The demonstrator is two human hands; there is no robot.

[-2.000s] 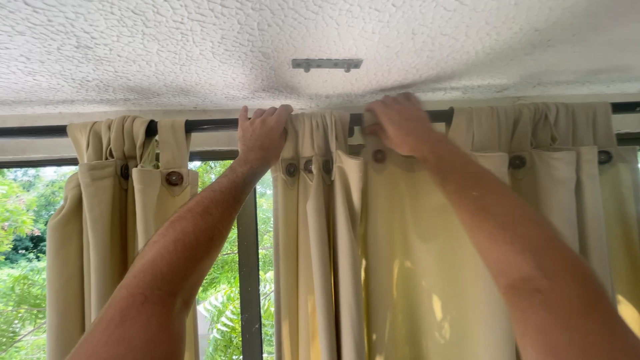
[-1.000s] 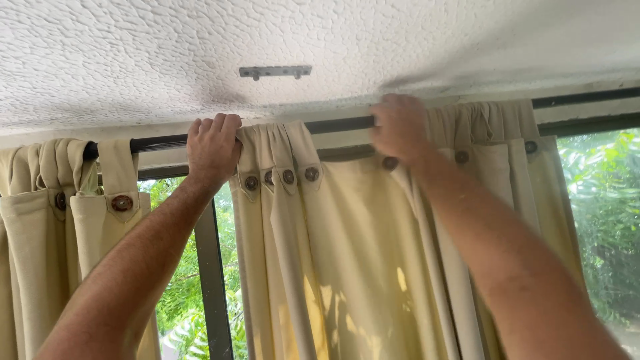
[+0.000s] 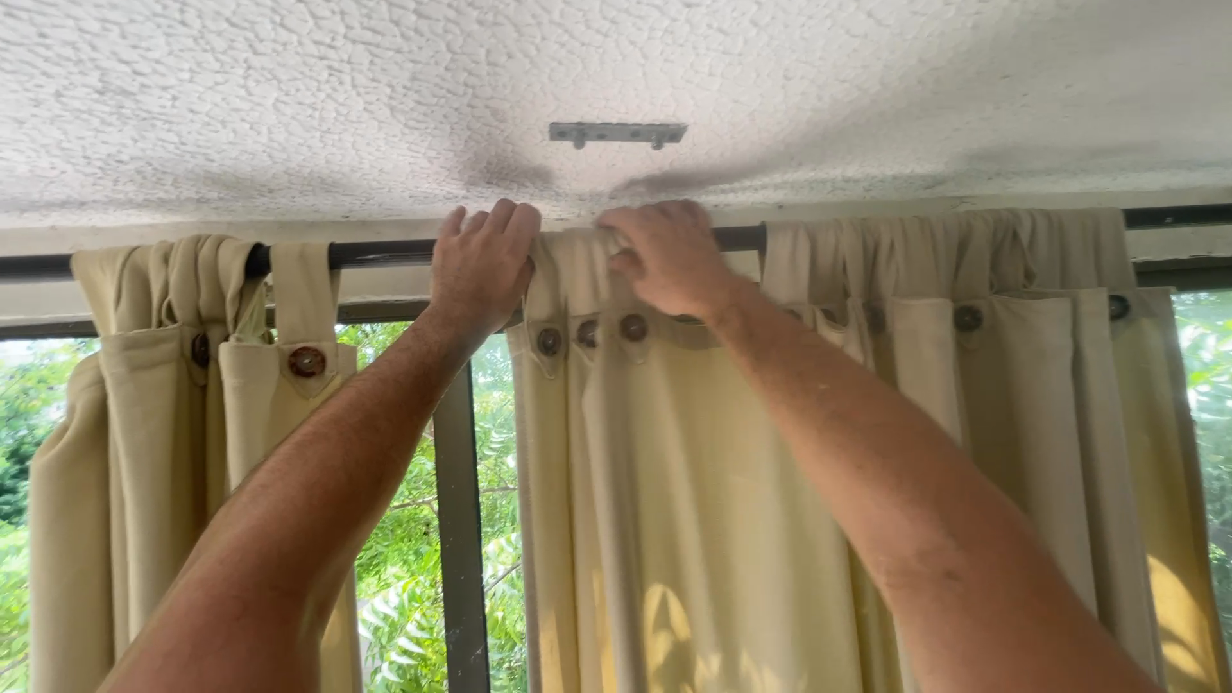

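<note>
A dark curtain rod (image 3: 385,253) runs below the ceiling and carries beige tab-top curtains with brown buttons. My left hand (image 3: 481,260) is wrapped over the rod at the left edge of the middle curtain (image 3: 751,462), beside its first tab. Just to the right, my right hand (image 3: 671,252) grips the same curtain's tabs at the rod, thumb low and fingers over the top. The tab cloth under both palms is partly hidden. Bunched tabs (image 3: 943,250) hang on the rod right of my right hand. Another curtain (image 3: 154,462) hangs at the left, apart from my left hand.
A metal plate (image 3: 617,133) with two small knobs is fixed to the textured white ceiling (image 3: 289,96) above my hands. Behind the curtains stands a window with a dark upright frame bar (image 3: 460,539), with green foliage outside.
My right hand has moved left along the rod, nearer to my left hand, since one second ago. The view has shifted too.
</note>
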